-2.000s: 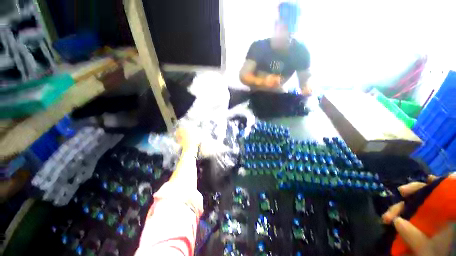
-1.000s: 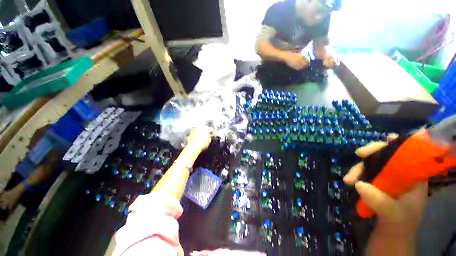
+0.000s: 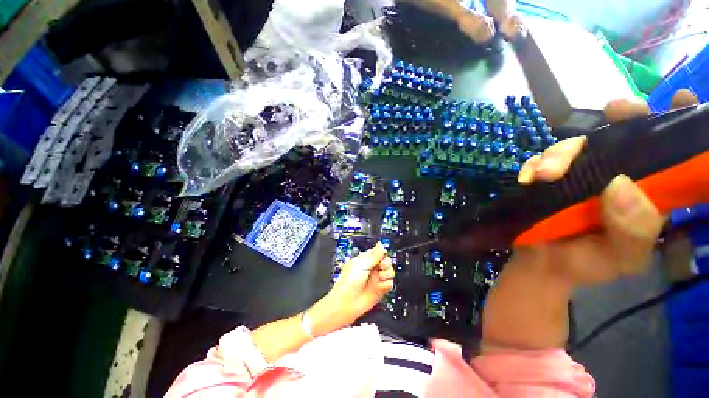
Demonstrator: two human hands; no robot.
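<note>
My right hand (image 3: 598, 210) holds the orange-and-black electric screwdriver (image 3: 614, 183), blurred and near the camera, its thin bit pointing left toward my left hand. My left hand (image 3: 365, 284) is over the left part of the grid of small units, thumb and fingertips pinched together close to the bit's tip. Whether a screw is between the fingertips cannot be seen. Small green circuit boards with blue components (image 3: 437, 299) lie in rows on black housings. The blue screw box (image 3: 282, 233), full of silvery specks, lies left of the grid.
A clear plastic bag (image 3: 249, 128) with dark parts lies behind the screw box. Long green board strips (image 3: 482, 136) are stacked behind the grid. A second grid of units (image 3: 144, 210) and pale grey strips (image 3: 70, 140) lie left. Another person's hands (image 3: 490, 23) show at the top.
My left hand has moved from the plastic bag to the grid of units. The screwdriver has come inward over the grid. The view has tilted down, and the screw box shows fully.
</note>
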